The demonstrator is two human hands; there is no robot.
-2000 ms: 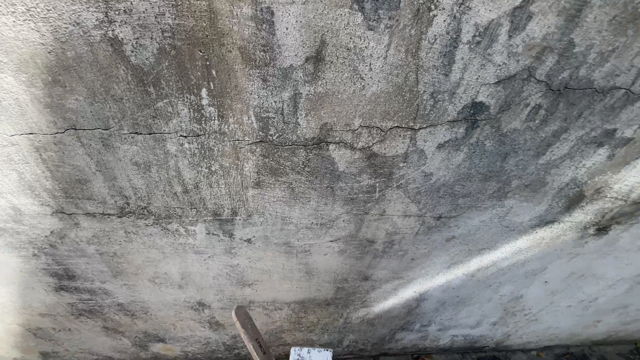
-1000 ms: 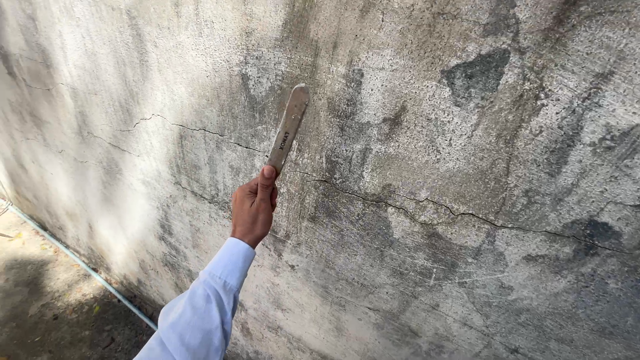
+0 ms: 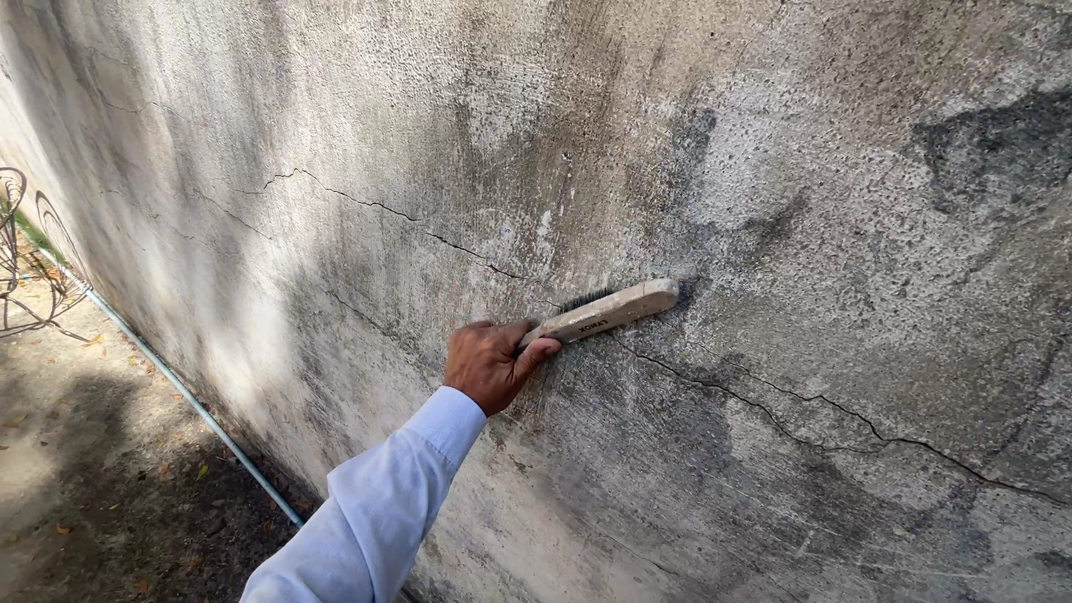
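My left hand (image 3: 494,364), in a light blue sleeve, grips a wooden-handled wire brush (image 3: 615,311) near the middle of the view. The brush lies slantwise, its far end up and to the right, and its dark bristles face the weathered plaster wall (image 3: 469,109) at the line of a crack. The brush back bears writing. One stretch of the crack (image 3: 377,205) runs up to the left of the brush; another (image 3: 754,402) runs down to its right and forks. Whether the bristles press on the wall is hard to tell. My right hand is not in view.
A thin light blue pipe (image 3: 193,402) runs along the foot of the wall at the left. Coiled wire (image 3: 42,276) stands beyond it at the far left. Fallen leaves are scattered on the concrete ground (image 3: 75,469).
The brush, upright in my left hand one second ago, is now tilted to the right, its bristles toward the wall along the crack. The view has shifted strongly since two seconds ago.
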